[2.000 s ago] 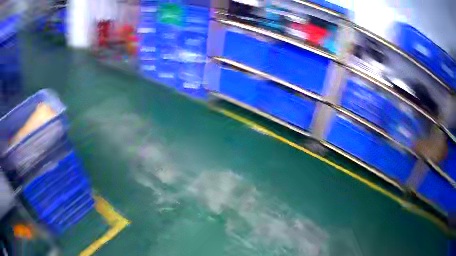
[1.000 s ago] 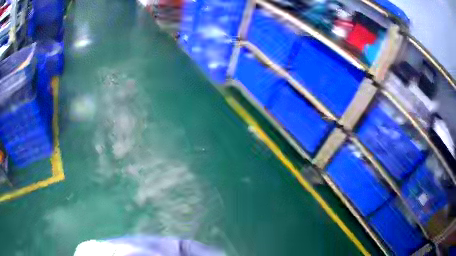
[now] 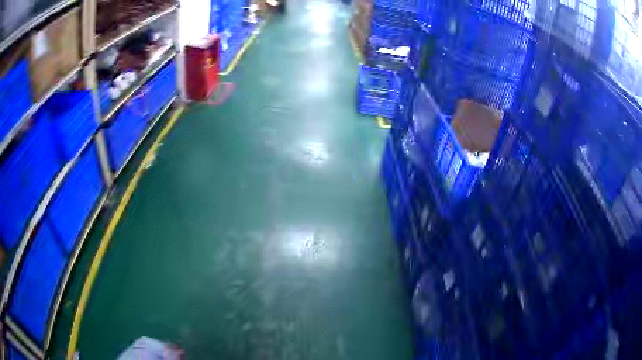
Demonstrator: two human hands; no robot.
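Observation:
Neither of my hands can be made out. A small whitish, blurred shape (image 3: 149,349) shows at the bottom edge, left of the middle; I cannot tell what it is. Nearest on the right are stacked blue crates (image 3: 493,281), dark and blurred. An open blue crate (image 3: 456,165) among them holds a brown cardboard piece (image 3: 476,125) and something white.
A green floor aisle (image 3: 281,190) runs ahead with a yellow line (image 3: 105,239) on its left. A rack (image 3: 104,151) with blue crates stands on the left, a red box (image 3: 203,69) beyond it. More blue crates (image 3: 379,91) stand farther ahead on the right.
The view has swung round: the rack that was on the right is gone from there, and a rack now shows on the left with crate stacks close on the right.

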